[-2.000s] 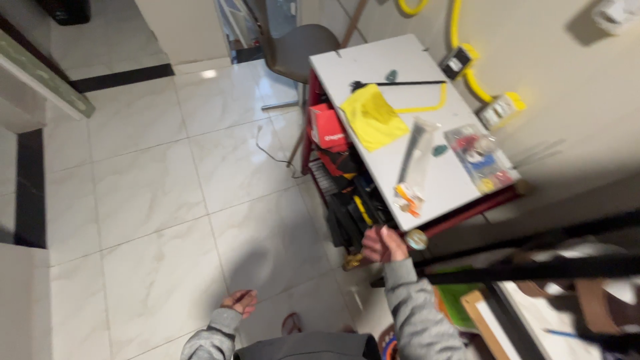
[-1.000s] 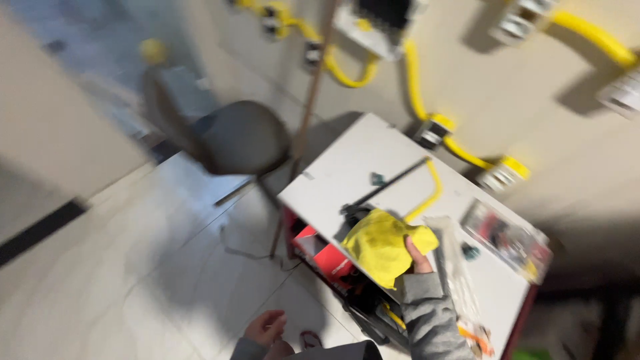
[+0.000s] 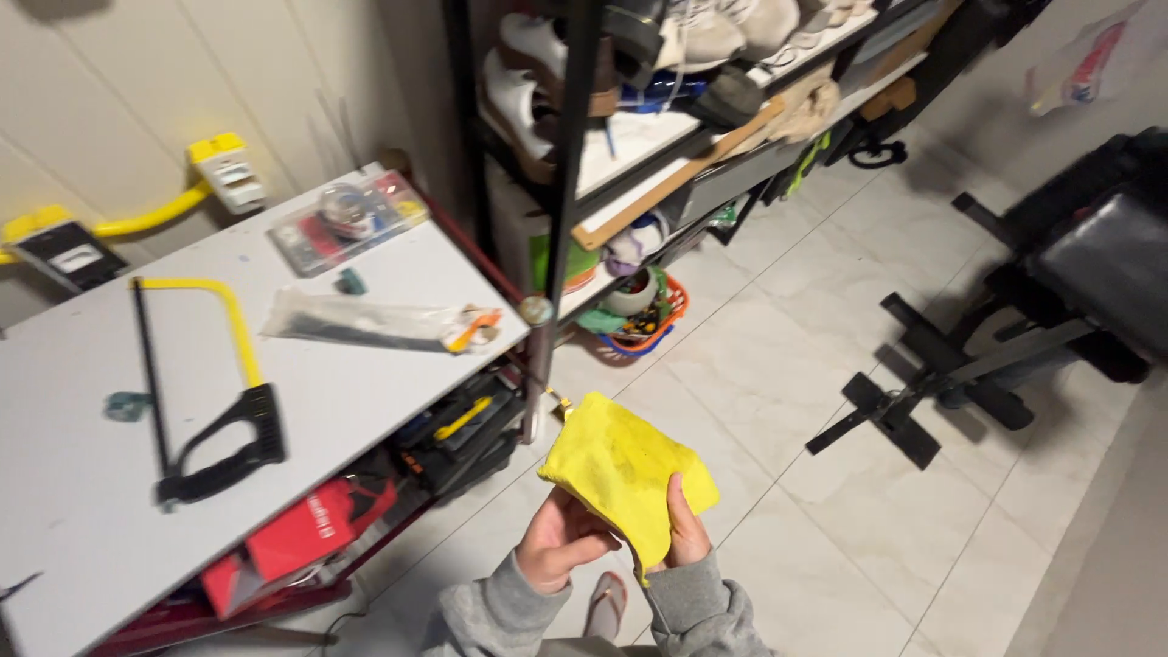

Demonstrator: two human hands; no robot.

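Observation:
A yellow cloth (image 3: pixel 630 465) is held up over the floor, in front of me. My right hand (image 3: pixel 684 525) grips its right side, the thumb lying on top of the fabric. My left hand (image 3: pixel 561 538) is at the cloth's lower left edge, its fingers partly hidden beneath; whether it grips the fabric is not clear. On the white tabletop (image 3: pixel 365 392) lie a hacksaw (image 3: pixel 242 383) with a yellow frame and black handle, a long clear plastic bag (image 3: pixel 374 321) with dark contents, a clear compartment box (image 3: pixel 342 219) and two small teal items.
Under the tabletop are a red box (image 3: pixel 297 538) and black tool cases (image 3: pixel 465 420). A black-framed rack (image 3: pixel 570 137) with shoes stands beyond, an orange basket (image 3: pixel 671 315) at its foot. Exercise equipment with a black padded seat (image 3: pixel 1113 265) is at right. Yellow conduit (image 3: pixel 155 214) runs along the wall.
The yellow cloth lay on the tabletop beside the hacksaw; my right hand took hold of it, and now it is off the table between both hands. The view has swung right.

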